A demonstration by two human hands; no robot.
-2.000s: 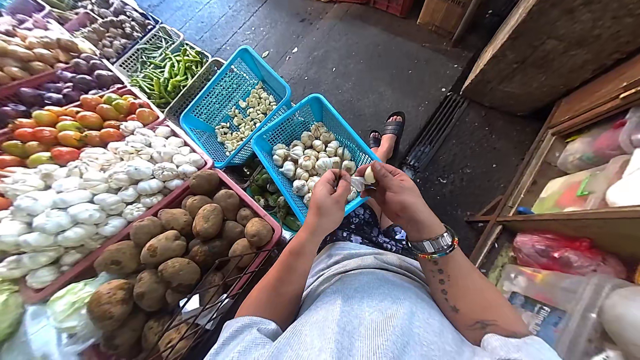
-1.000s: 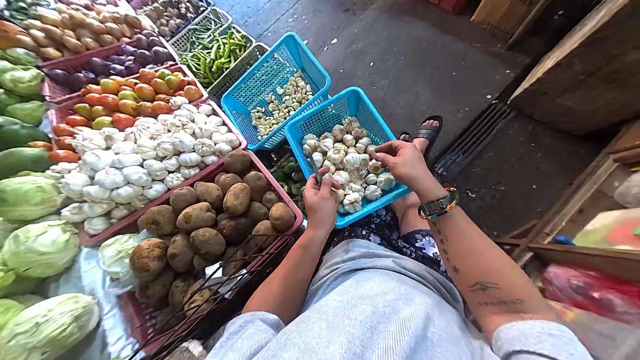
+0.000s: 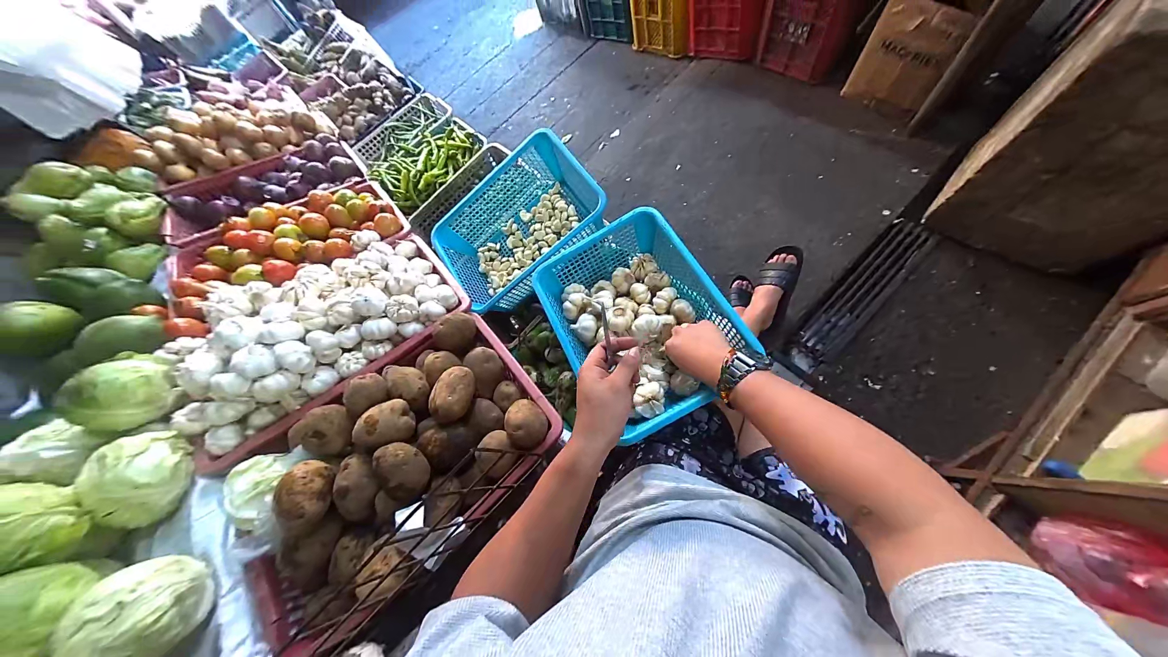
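Observation:
A blue plastic basket [image 3: 703, 274] on my lap holds garlic bulbs [image 3: 639, 297]. My left hand [image 3: 607, 388] is over its near left part, closed on a small knife [image 3: 604, 327] whose thin blade points up and away. My right hand [image 3: 698, 351] reaches into the basket's right side, its fingers curled down among the bulbs; whether they grip one is hidden. Just beyond, to the left, stands a second blue basket [image 3: 579, 178] with loose garlic cloves [image 3: 529, 237] in it.
Left are crates of potatoes [image 3: 452, 392], white garlic [image 3: 274, 356], tomatoes [image 3: 315, 225] and green chillies [image 3: 424, 164], with cabbages [image 3: 137, 479] beside them. A floor grate [image 3: 858, 283] and a wooden shelf [image 3: 1077, 493] lie right. Plastic crates [image 3: 721, 27] and a cardboard box [image 3: 908, 55] stand at the back.
Two seconds ago both hands were together at the basket's near edge with a piece of garlic. They have moved apart, and my right hand is now down among the bulbs. The view has shifted.

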